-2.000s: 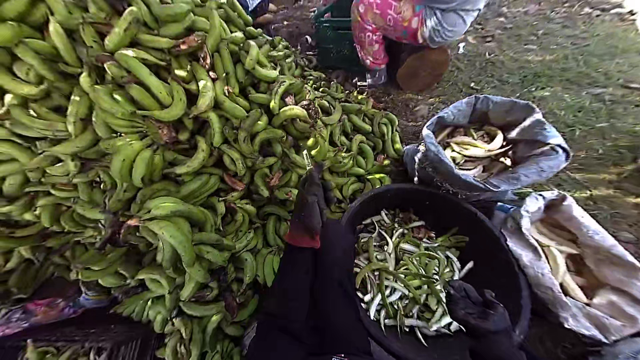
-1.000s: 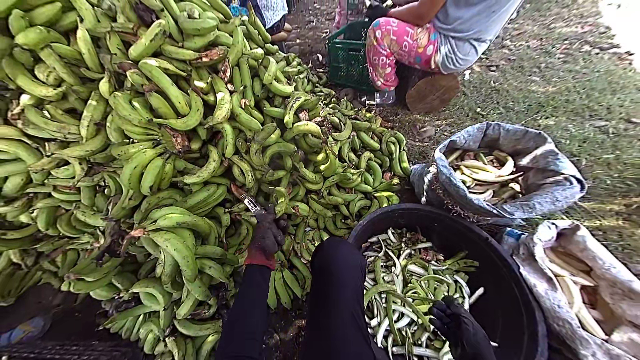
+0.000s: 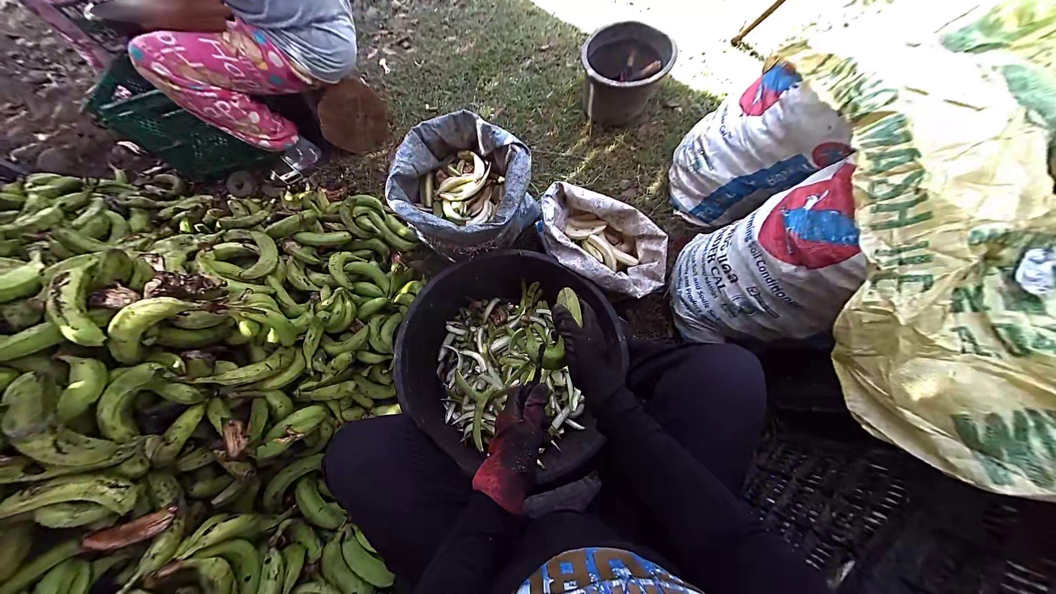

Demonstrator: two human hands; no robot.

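Note:
My left hand, in a red and black glove, is closed on a knife whose thin dark blade points up over a black tub. To its right, my right hand, in a dark glove, holds a green banana or plantain near the tub's right inner wall. The blade is close to the fruit; whether they touch cannot be told. Green and pale peel strips lie in the tub between my legs. A large heap of green bananas or plantains spreads over the left side.
A blue-grey sack and a white sack, both with peeled fruit, stand beyond the tub. Filled printed sacks and a yellowish sack are at right. A grey bucket stands behind. Another person sits beside a green crate.
My left hand with the knife has moved from the heap to over the tub. My right hand has risen from the peels and now holds a green fruit. The view has turned right.

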